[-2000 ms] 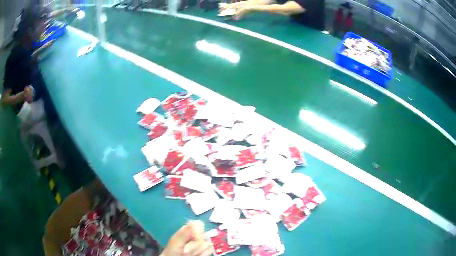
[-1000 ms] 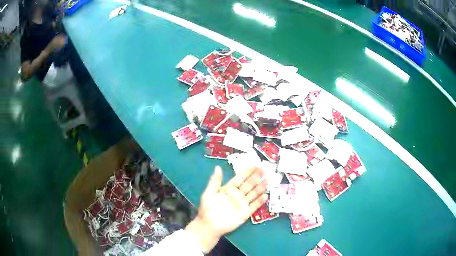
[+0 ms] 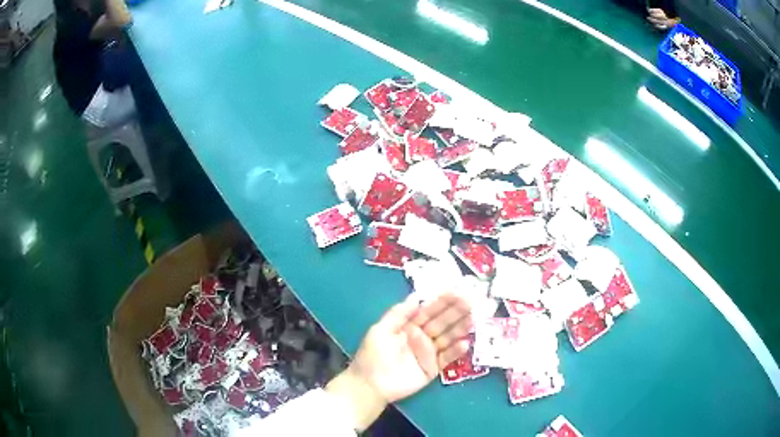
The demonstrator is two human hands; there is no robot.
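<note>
A pile of red circuit boards, many with white backs up, lies loose on the green bench. My left hand is over the near left edge of the pile, palm up, with fingers extended and holding nothing. Its fingertips overlap the boards; whether they touch is unclear. One board lies apart at the pile's left, and another is cut off by the bottom edge. My right hand is out of the picture.
A cardboard carton with boards and dark parts stands below the bench edge. A blue tote of parts stands across the conveyor, near another person's hand. A person sits at upper left beside a white stool.
My left hand went from closed at the bottom edge to open, palm up, beside the pile. The view has shifted, and a board has come into view at the bottom.
</note>
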